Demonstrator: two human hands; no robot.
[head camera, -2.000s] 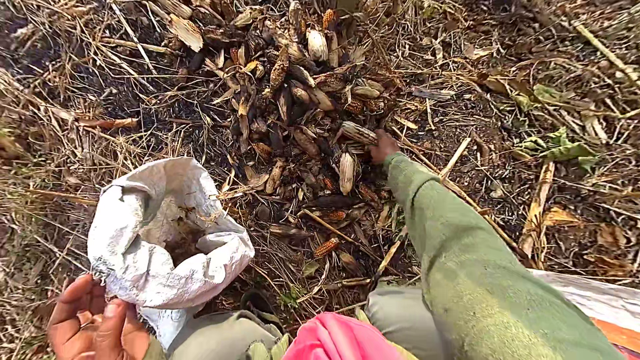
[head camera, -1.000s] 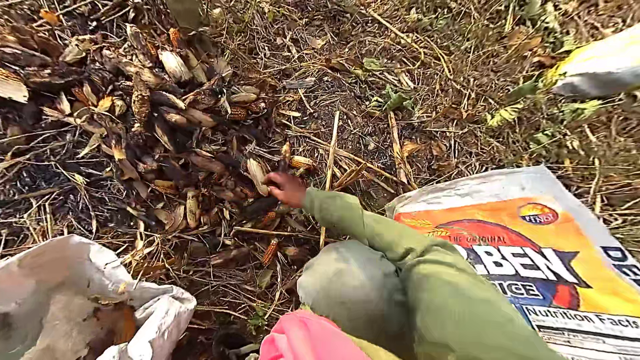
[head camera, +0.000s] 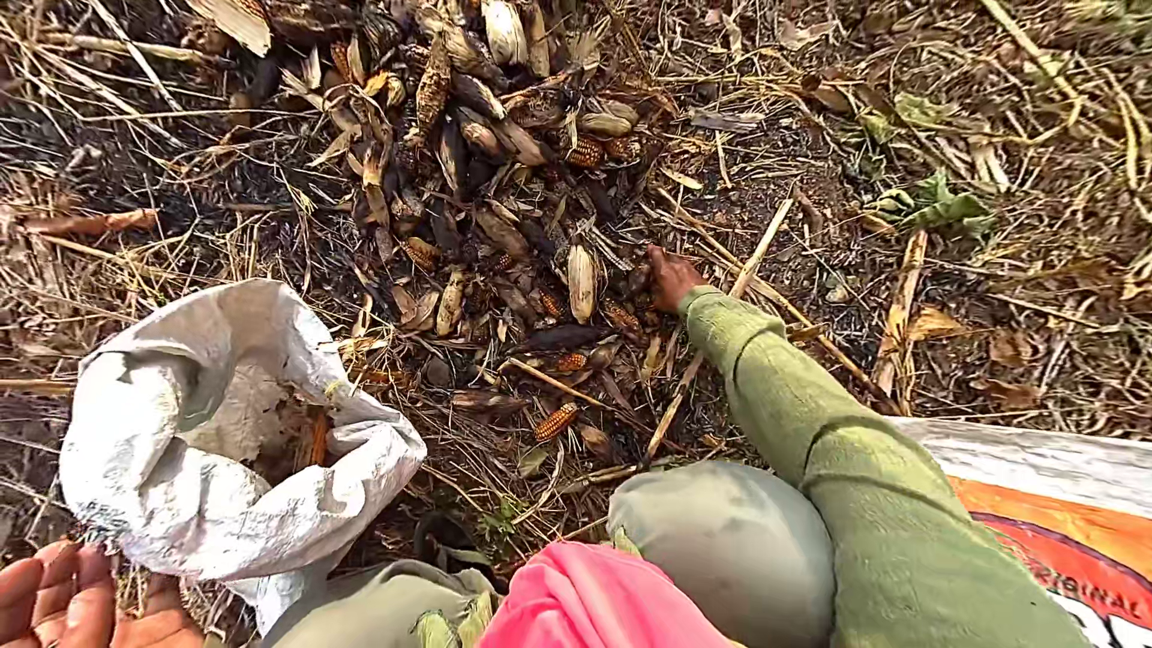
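Observation:
My right hand (head camera: 673, 279), in a green sleeve, reaches down at the right edge of a heap of dark, weathered corn ears (head camera: 504, 234); its fingertips are partly hidden and I cannot tell whether they grip anything. A pale husked ear (head camera: 581, 283) lies just left of it. Nearer my knees rests an orange corn cob (head camera: 556, 421). On the left stands a white woven sack (head camera: 225, 531) with its mouth gaping and something brown and orange inside. My left hand (head camera: 85, 603) is palm up with fingers apart, beside the sack's lower left, holding nothing.
Dry stalks (head camera: 765, 247) and straw cover the ground around the heap. A printed orange and white sack (head camera: 1053, 504) lies at the lower right, partly under my right arm. Green leaves (head camera: 936, 207) are at the upper right. My knees (head camera: 729, 540) border the near side.
A second ago my right hand was at a pale ear in the heap; now it is right of such an ear. The view has swung right and back left.

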